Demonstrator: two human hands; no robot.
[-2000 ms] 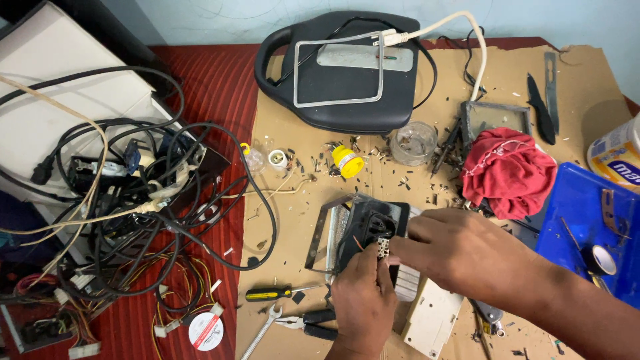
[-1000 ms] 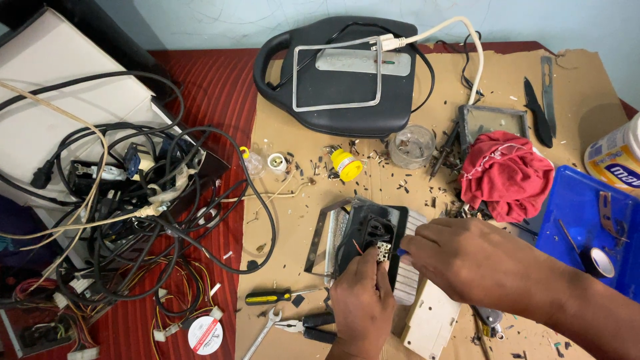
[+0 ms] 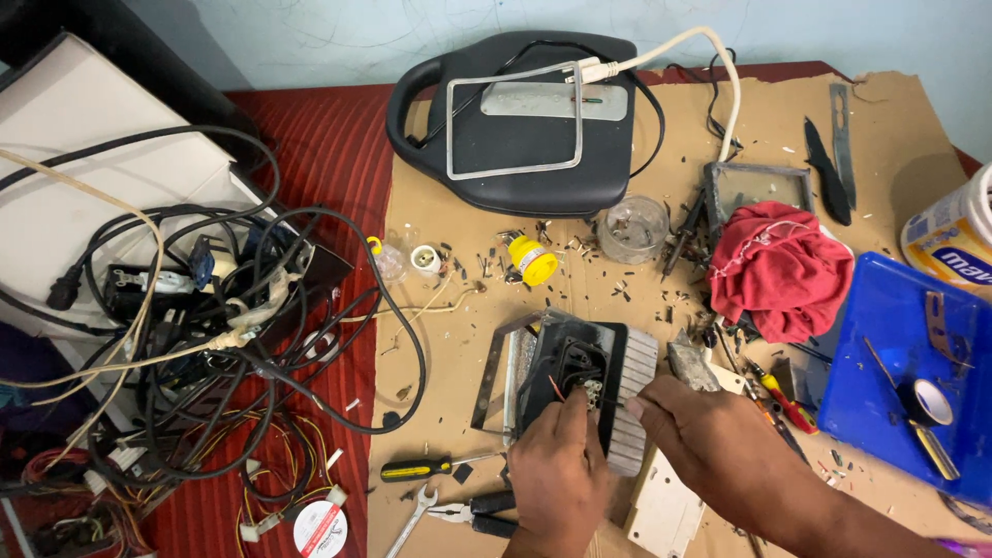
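Note:
My left hand [image 3: 562, 465] pinches a small white terminal block [image 3: 593, 391] at the open back of a black floodlight-like housing [image 3: 558, 353]. Beside it a short reddish wire [image 3: 556, 387] sticks up. From the right, my right hand [image 3: 713, 434] holds a thin dark shaft [image 3: 616, 404] between thumb and fingers, pointing at the block; its handle is hidden. Grey metal fins [image 3: 635, 387] line the housing's right side, and a metal bracket [image 3: 496, 372] stands at its left. My fingers cover part of the block.
Left of the housing lie a yellow-black screwdriver [image 3: 418, 469], a wrench [image 3: 411, 519] and pliers [image 3: 473, 511]. Tangled cables [image 3: 232, 310] fill the left. Behind are a black appliance [image 3: 535, 139], a glass jar [image 3: 634, 229] and a red cloth [image 3: 779, 271]. A blue tray [image 3: 883, 372] lies right.
The right fingertips have moved slightly right, away from the terminal block, since the earliest frame. A blue part seen at them one second ago is now out of sight. The left hand keeps its hold.

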